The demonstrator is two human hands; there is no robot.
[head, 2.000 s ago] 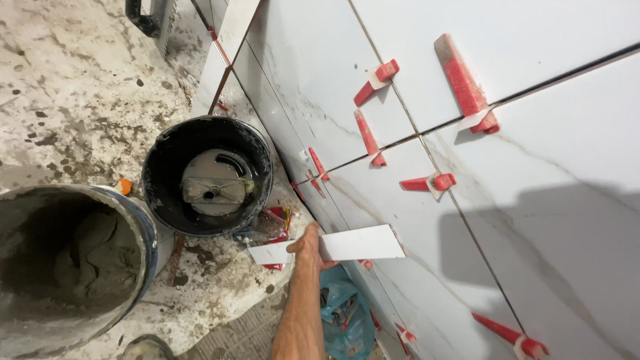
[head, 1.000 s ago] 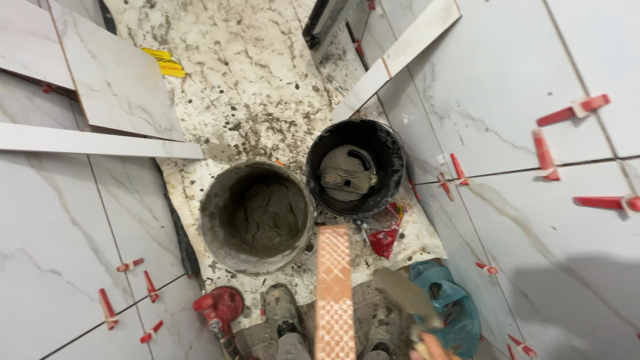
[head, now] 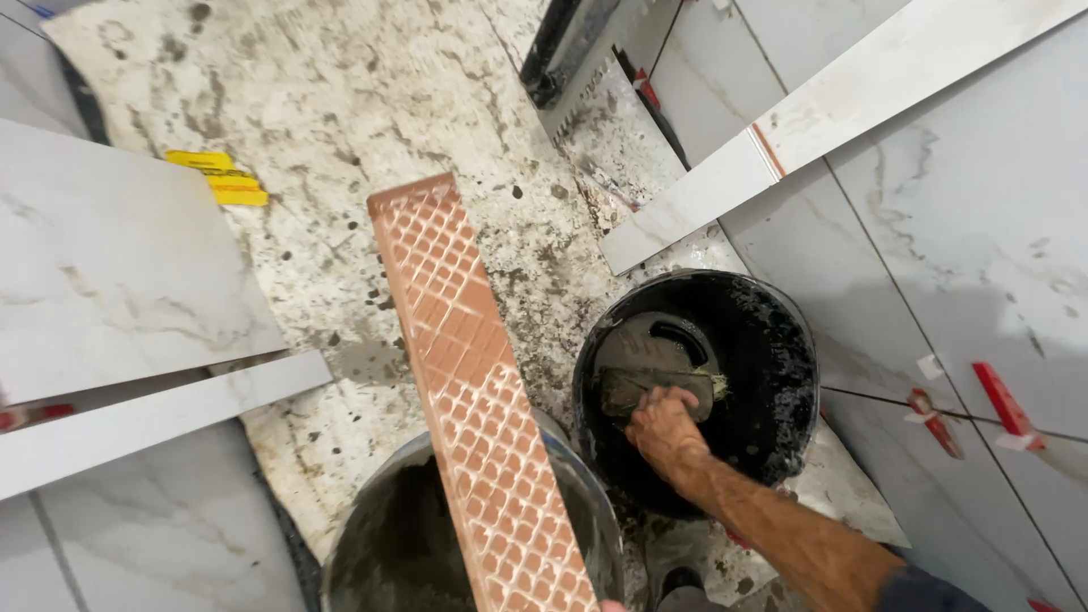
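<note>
A narrow tile strip (head: pixel 489 382) slants up from the bottom edge, its terracotta-coloured ribbed back facing me. Only a fingertip of my left hand (head: pixel 611 606) shows, at the strip's lower right edge. My right hand (head: pixel 667 425) reaches down into a black bucket (head: pixel 782 374), fingers curled over the near edge of a dirty grey-brown block (head: pixel 633 389). Whether that block is a sponge or a brush is unclear. Murky liquid lies around it. Below the strip stands a second bucket (head: pixel 374 527), partly hidden, with its inside in shadow.
Marbled wall tiles (head: pixel 960 204) with red wedges (head: pixel 1007 406) flank the right. A long white strip (head: pixel 697 204) leans there, near a notched trowel (head: pixel 608 119). More tiles (head: pixel 110 263) and another strip (head: pixel 170 408) are at left. Yellow packaging (head: pixel 223 178) lies on the stained floor covering.
My right hand has moved from the bottom, where it was beside a blurred flat tool a second ago, into the black bucket. That tool is out of view now. The view has shifted closer.
</note>
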